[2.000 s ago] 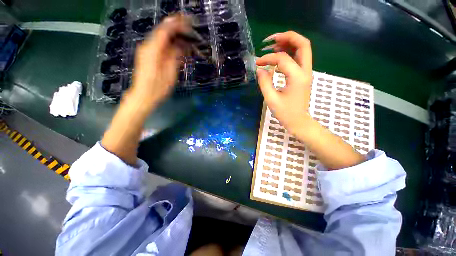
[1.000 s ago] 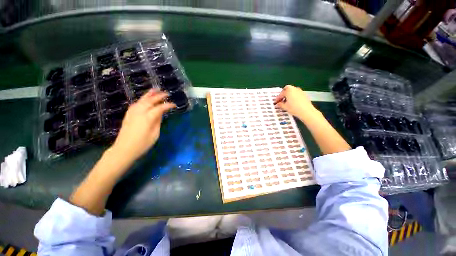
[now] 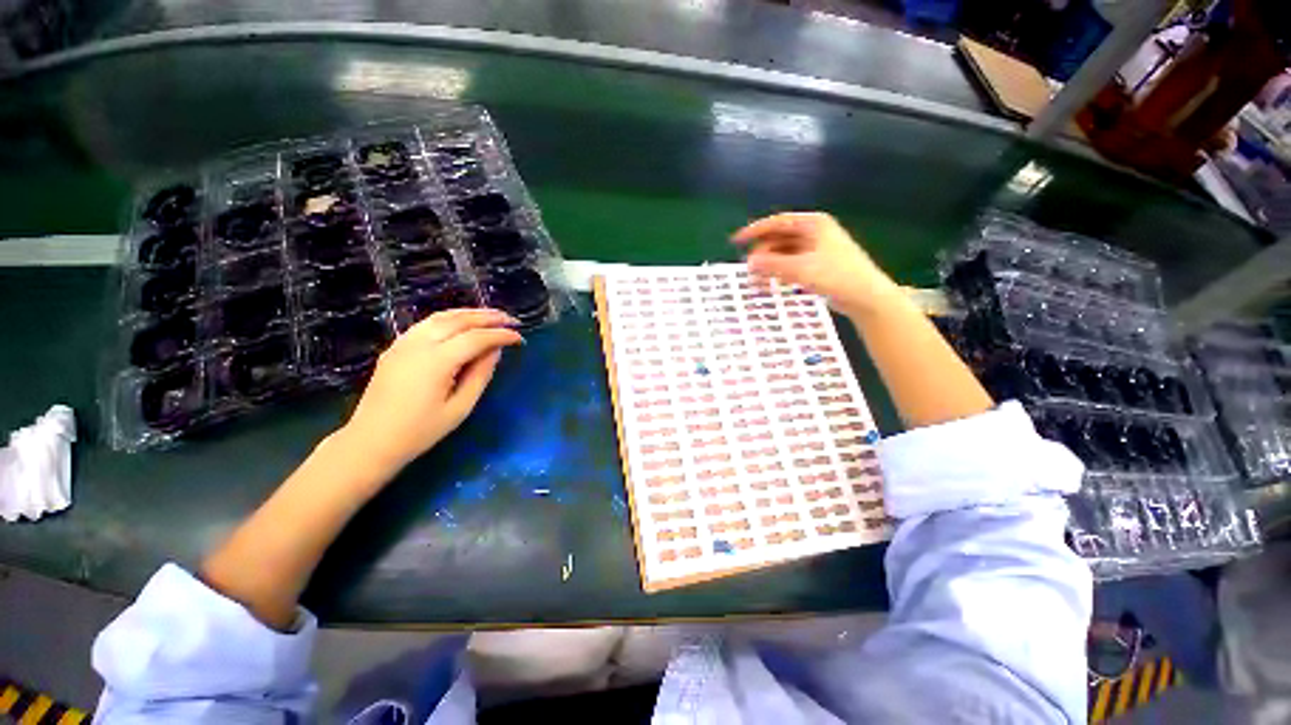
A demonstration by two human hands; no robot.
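A clear blister tray [image 3: 340,262] with rows of black housings lies on the green bench at the left. My left hand [image 3: 436,371] is at the tray's near right corner, fingers bent and close together; whether it holds anything is hidden. A white adhesive sheet [image 3: 736,425] with columns of small brown pieces lies right of centre on a brown backing board. My right hand [image 3: 804,258] is over the sheet's far edge, fingertips bent and slightly blurred; I cannot tell if a piece is pinched in them.
Stacked blister trays [image 3: 1097,390] with black parts stand to the right of the sheet. A crumpled white wipe [image 3: 37,465] lies at the far left. Blue film scraps [image 3: 531,451] are scattered between tray and sheet. A brown board [image 3: 1002,77] lies on the ledge at the back right.
The view has turned since the earliest frame, now showing the right-hand trays. In the last second my right hand has moved slightly left to the sheet's far edge; my left fingers have drawn closer together.
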